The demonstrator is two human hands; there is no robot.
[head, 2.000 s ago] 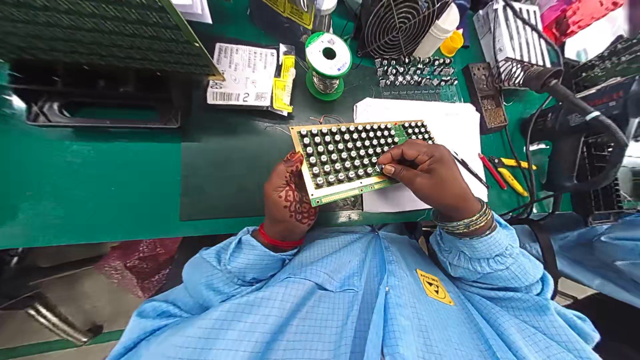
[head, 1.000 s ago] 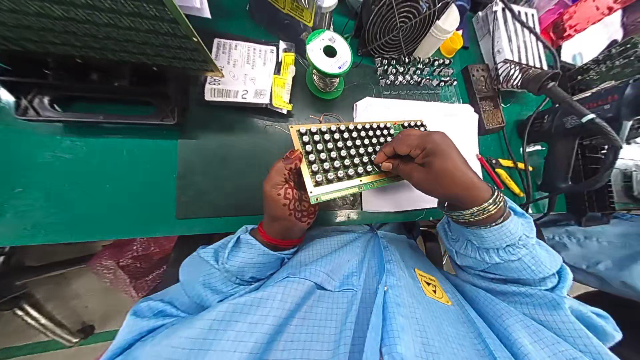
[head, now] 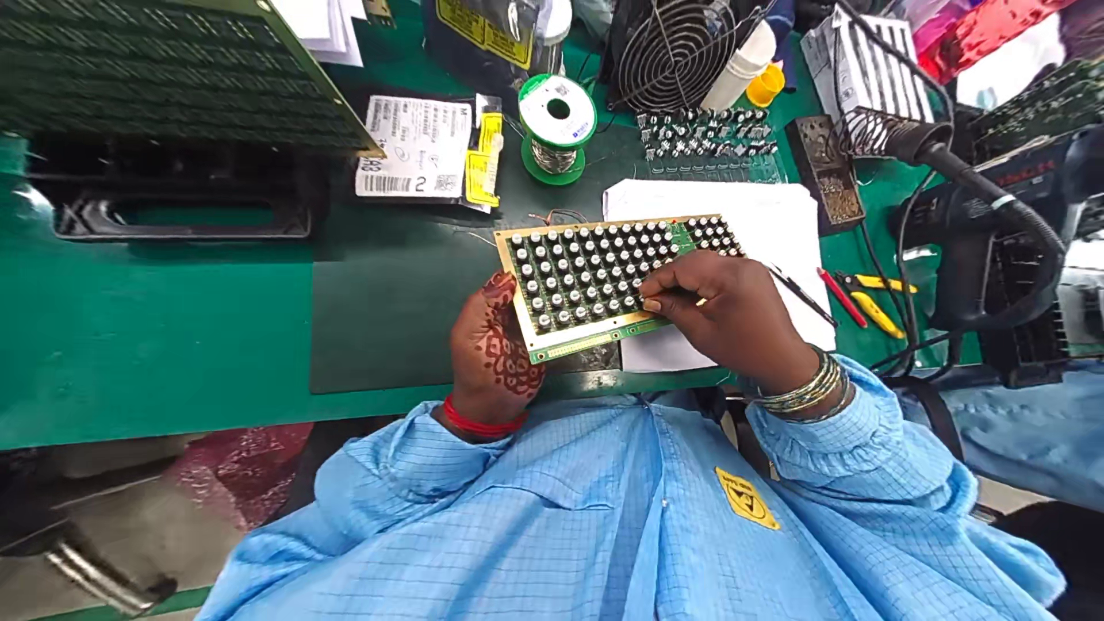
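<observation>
A circuit board (head: pixel 593 332) with rows of round silver-topped capacitors (head: pixel 586 276) is held tilted above the bench, near its front edge. My left hand (head: pixel 496 345) grips the board's left end, thumb on the upper face. My right hand (head: pixel 724 310) is over the board's right part, thumb and index finger pinched together at a capacitor in the lower rows. Whether the fingertips hold that part or only touch it cannot be told, as they cover it. White paper sheets (head: pixel 716 203) lie beneath and behind the board.
Behind the board stand a solder wire spool (head: pixel 556 129), a labelled packet (head: pixel 414 147) and a fan guard (head: pixel 677 56). Loose capacitors (head: pixel 707 134) sit at the back. Wire cutters (head: pixel 878 310), a black pen-like tool (head: pixel 802 295) and a soldering iron holder (head: pixel 871 134) are on the right.
My right hand has shifted slightly left and toward the lower rows of the board since the oldest frame. My left hand keeps its grip on the board's left end.
</observation>
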